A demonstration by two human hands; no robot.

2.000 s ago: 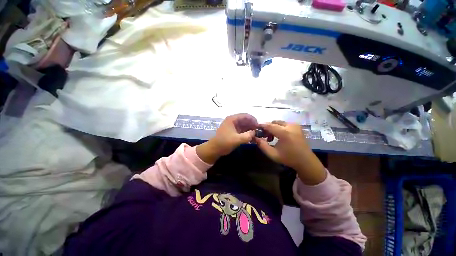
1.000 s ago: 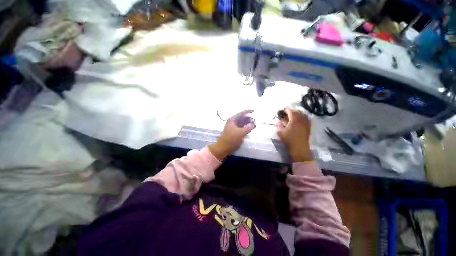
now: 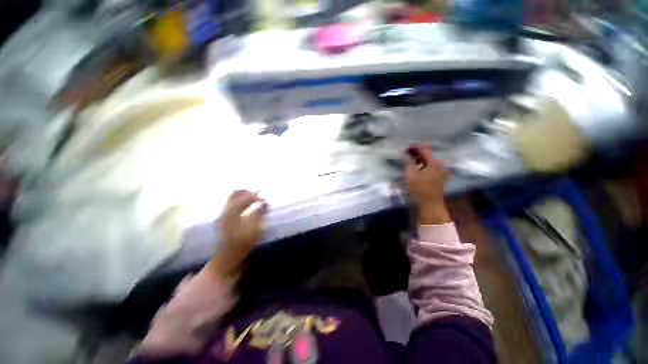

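Note:
The view is blurred. My left hand point(image 3: 241, 224) is over the table's front edge at centre left, fingers curled; a small pale spot shows at its fingertips, too blurred to name. My right hand point(image 3: 428, 178) is over the table at centre right, its fingers closed around a small dark part point(image 3: 417, 157). The white sewing machine point(image 3: 298, 96) stands beyond both hands. Its needle area is washed out by bright light.
Black looped scissors point(image 3: 366, 129) lie under the machine arm. Cream cloth point(image 3: 106, 206) covers the left side. A pink block point(image 3: 337, 38) sits on the arm. A tan piece point(image 3: 551, 138) is at the right. A blue basket point(image 3: 527, 288) holds cloth on the floor.
My hands, earlier together on a small dark part, are now far apart, the dark part at my right fingers. The view has swung right, bringing more of the basket into view.

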